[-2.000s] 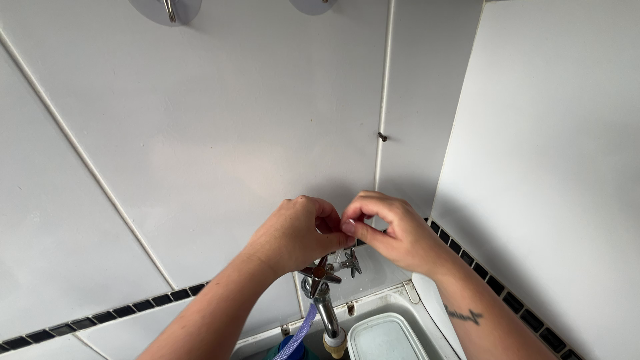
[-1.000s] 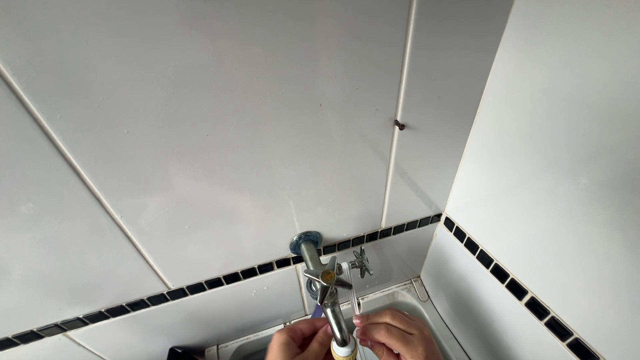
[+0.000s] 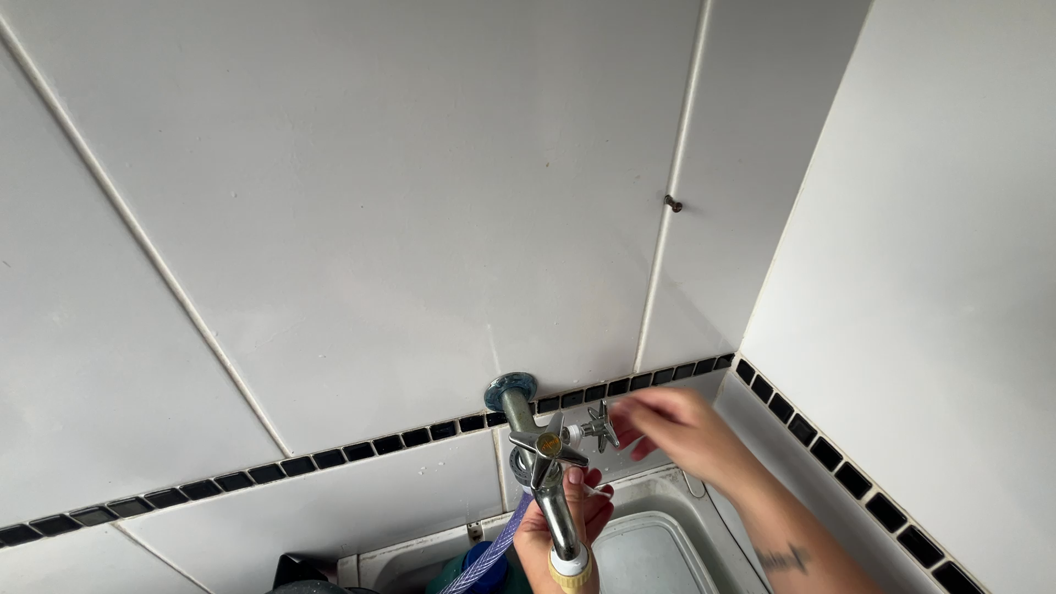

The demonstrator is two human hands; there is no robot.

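Observation:
A chrome wall tap (image 3: 549, 445) with a cross handle and a downturned spout stands out from the tiled wall. My left hand (image 3: 577, 516) is behind the spout, palm up, with a thin whitish strand (image 3: 596, 491) at its fingers; part of the hand is hidden by the tap. My right hand (image 3: 664, 421) is just right of a second, smaller cross-handled valve (image 3: 601, 426), slightly blurred, its fingers apart; nothing shows in it. White thread tape seems wound at that valve's stem. A white and cream fitting (image 3: 571, 569) caps the spout's end.
Below is a laundry sink (image 3: 412, 549) with a pale plastic container (image 3: 648, 553) and a blue-capped bottle (image 3: 487, 569). A purple braided hose (image 3: 487, 557) runs down left of the tap. A rusty screw (image 3: 673, 204) juts from the wall; a side wall (image 3: 924, 272) closes the right.
Both hands were together above the tap, then lowered on either side of the spout. Since then my right hand has risen to the small valve, and my left hand has come behind the spout.

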